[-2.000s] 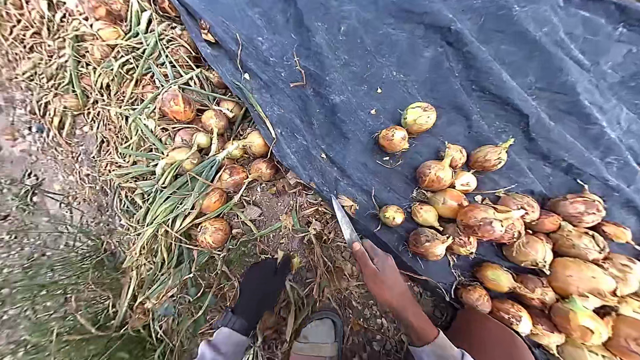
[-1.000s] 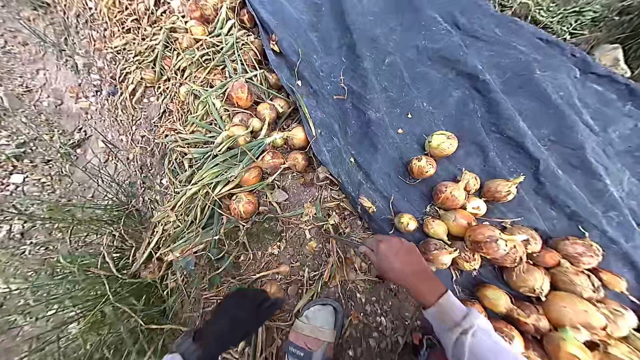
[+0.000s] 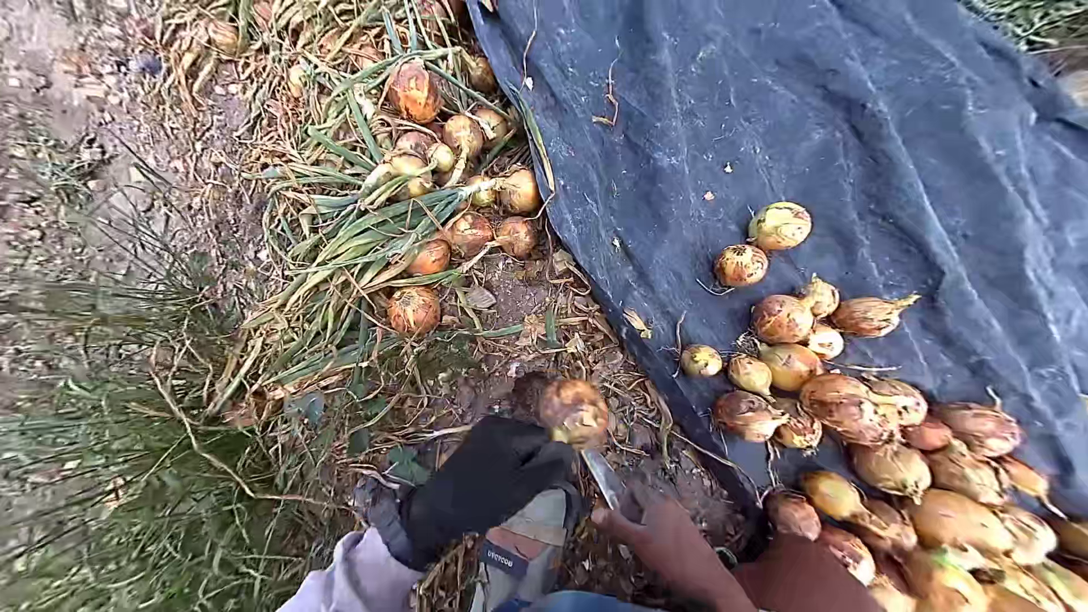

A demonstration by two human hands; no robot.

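My left hand (image 3: 489, 484), in a black glove, holds an onion (image 3: 574, 412) by its neck end, with the bulb pointing up and away from me. My bare right hand (image 3: 659, 535) grips a knife, and the blade (image 3: 603, 476) reaches up to the underside of that onion beside my gloved fingers. The knife's handle is hidden in my fist. A pile of trimmed onions (image 3: 956, 518) lies on the dark sheet to the right of my right hand. Onions with long green leaves (image 3: 365, 229) lie on the ground at the upper left.
A dark fabric sheet (image 3: 816, 110) covers the ground at the right, its edge running diagonally past my hands. Tall grass (image 3: 170, 476) stands at the lower left. My sandalled foot (image 3: 518, 552) is between my hands. Dry leaves and soil lie about it.
My left hand has come up and right towards my right hand, and the onion is now clearly seen in it. The knife, hardly visible one second ago, now meets the onion.
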